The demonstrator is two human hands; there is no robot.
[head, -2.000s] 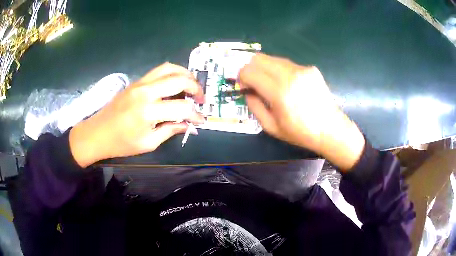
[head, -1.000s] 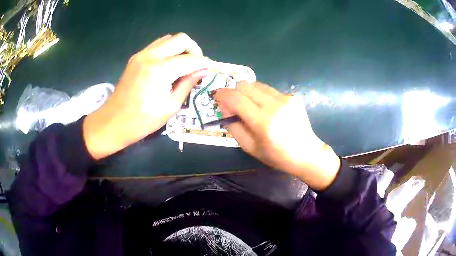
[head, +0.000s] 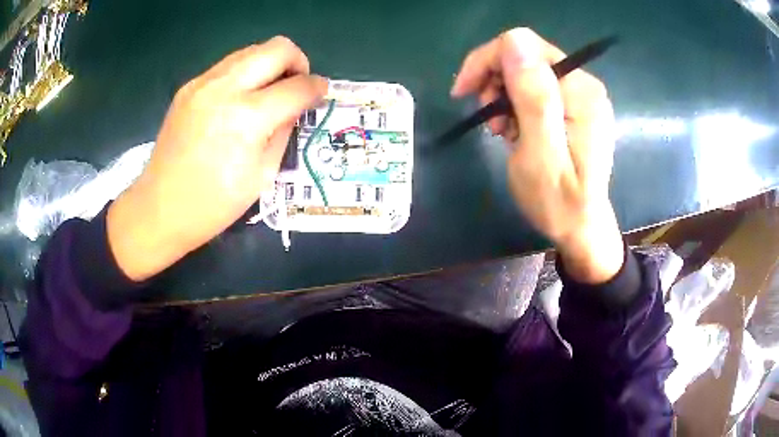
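The white socket housing (head: 401, 205) lies open side up on the dark green bench in front of me. A green circuit board (head: 386, 168), a green wire (head: 311, 160) and a brass strip (head: 329, 211) along the near edge show inside it. My left hand (head: 226, 141) covers the housing's left side, fingertips at its upper left corner; what they grip is hidden. My right hand (head: 547, 128) is raised to the right, away from the housing, and holds a black pointed tool (head: 489, 111) like a pencil, tip towards the housing.
Brass strips with white wires (head: 43, 81) lie in a pile at the far left. A bundle in clear plastic wrap (head: 64, 188) lies left of my left hand. The bench's front edge (head: 376, 282) runs before my body. Clear plastic and brown cardboard (head: 726, 265) stand at the lower right.
My right hand has moved off the housing to the right with the black tool, uncovering the board. The housing has shifted left compared with the first frame. My left hand stays at its left side.
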